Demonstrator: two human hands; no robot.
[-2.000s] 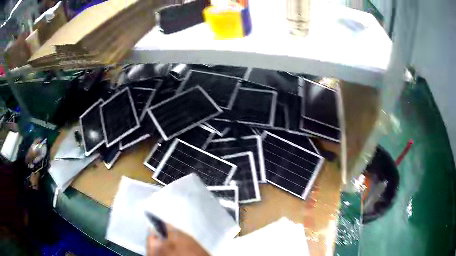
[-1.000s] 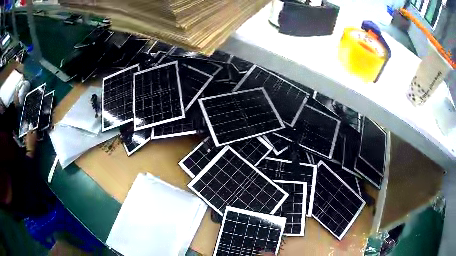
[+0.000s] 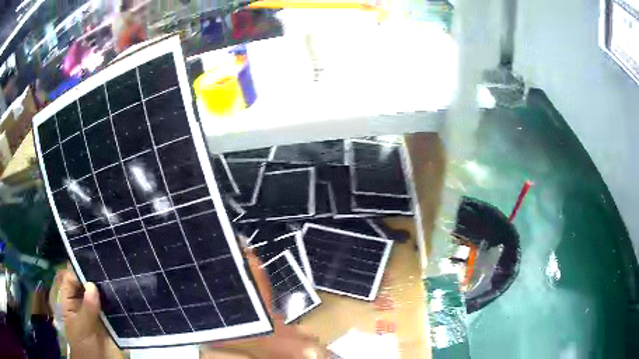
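Observation:
A black solar panel (image 3: 140, 203) with white grid lines and a pale border is held up close, upright and slightly tilted, at the left. My left hand (image 3: 83, 312) grips its lower left edge, thumb on the front. My right hand (image 3: 280, 329) is at its lower right edge, partly hidden behind the panel and blurred; the fingers' hold is mostly hidden. More panels (image 3: 343, 259) lie heaped on the brown cardboard bench cover (image 3: 364, 319). A white sheet (image 3: 364, 345) shows at the bottom edge.
A white shelf (image 3: 336, 123) runs above the heap, with yellow tape (image 3: 218, 91) on it. A post stands right of the bench. A round black-lined bin (image 3: 501, 259) with litter is on the green floor (image 3: 560, 280). The raised panel hides the bench's left part.
A panel has come up in front of the camera at the left, with both hands at it. The view has swung right, and the bin shows again. The panel heap looks smaller in view.

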